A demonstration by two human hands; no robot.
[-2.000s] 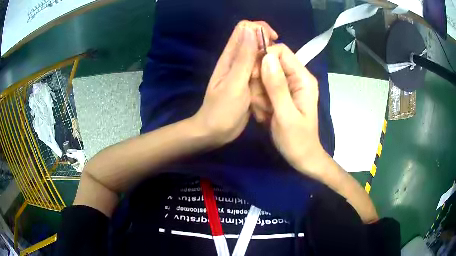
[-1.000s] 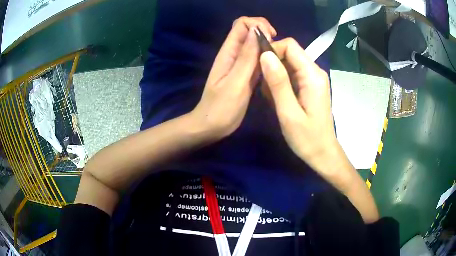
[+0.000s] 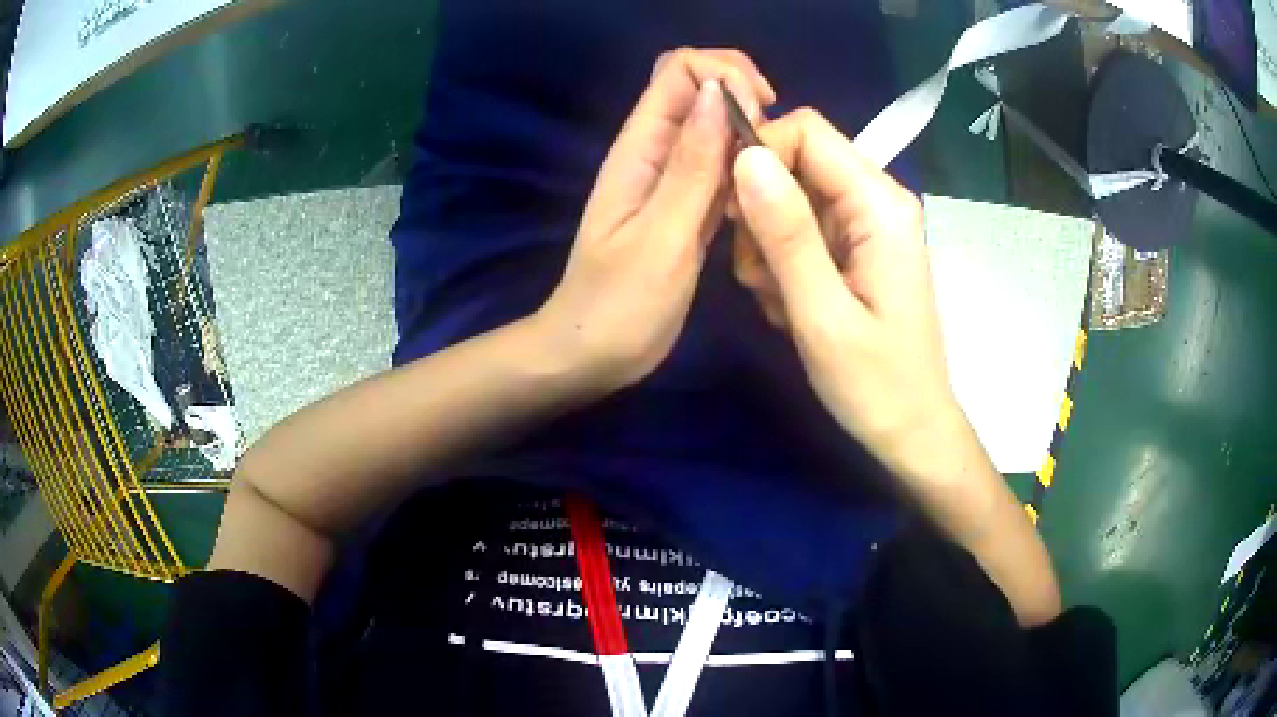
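My right hand (image 3: 847, 280) is shut on the thread snips (image 3: 738, 118), of which only the dark pointed blades show past my thumb tip. The blade tip touches or nearly touches the fingertips of my left hand (image 3: 644, 231). My left fingers are bent together; whether they pinch a thread or anything small cannot be made out. Both hands are raised over the navy cloth (image 3: 518, 182) on my lap. White tape (image 3: 952, 70) runs from the upper right to behind my right hand.
A yellow wire rack (image 3: 63, 406) with white scraps stands at left. Pale boards (image 3: 301, 308) lie on both sides of the lap. A white table edge (image 3: 140, 63) is at upper left. A dark disc (image 3: 1137, 154) and bar with white ties are at right, above yellow-black floor tape (image 3: 1060, 420).
Since the earliest frame my right hand has shifted slightly right and the blades have tilted. From one second ago there is only a small change in blade angle, and less of the blades shows.
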